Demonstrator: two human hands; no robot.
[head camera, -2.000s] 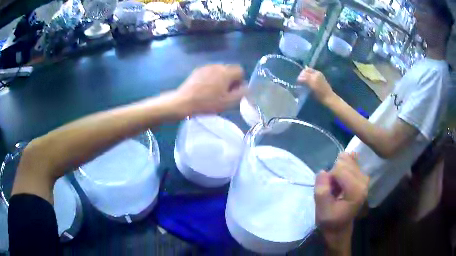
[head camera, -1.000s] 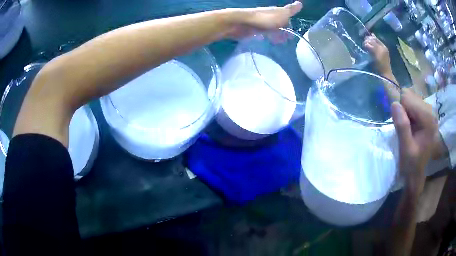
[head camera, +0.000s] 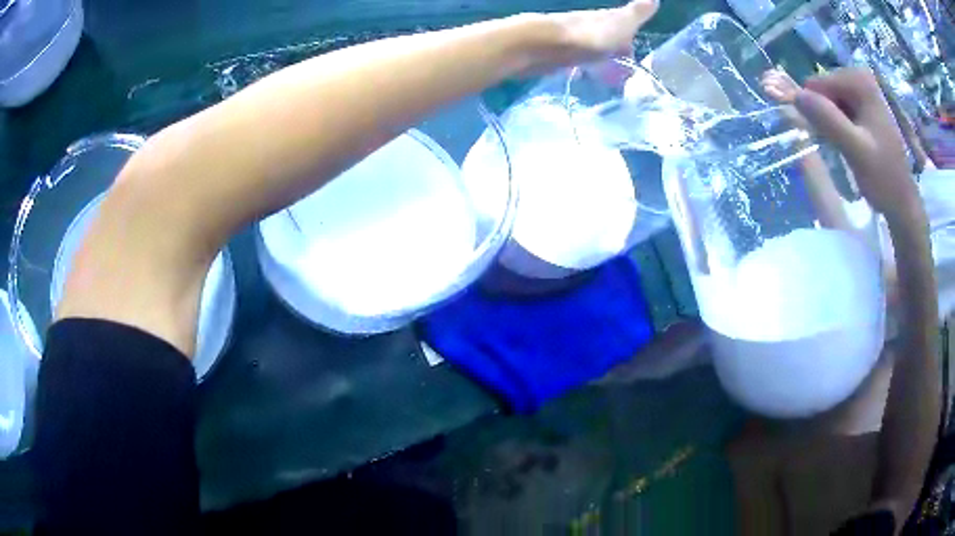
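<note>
A clear vessel with a white lower part (head camera: 801, 304) hangs tilted at the right, its mouth towards the upper left. My right hand (head camera: 864, 131) grips its rim. A clear stream, seemingly water (head camera: 654, 124), runs from its mouth towards a smaller white-bottomed vessel (head camera: 565, 199). My left hand (head camera: 597, 34) is at the far side of that vessel's clear rim, fingers stretched out; whether it grips the rim is unclear. My left forearm passes over a wide clear vessel with white inside (head camera: 377, 230).
A blue cloth (head camera: 550, 335) lies on the dark-green bench (head camera: 314, 403) near its front edge. Further vessels stand at the left (head camera: 215, 314) and upper left (head camera: 37, 52). Another person's hand (head camera: 777, 86) is at a tilted clear vessel (head camera: 707, 52) behind mine. Clutter stands at the upper right.
The vessel in my right hand has tipped to the left and the clear stream now shows. My left hand has come to the middle vessel's rim. The view has turned downwards and to the right.
</note>
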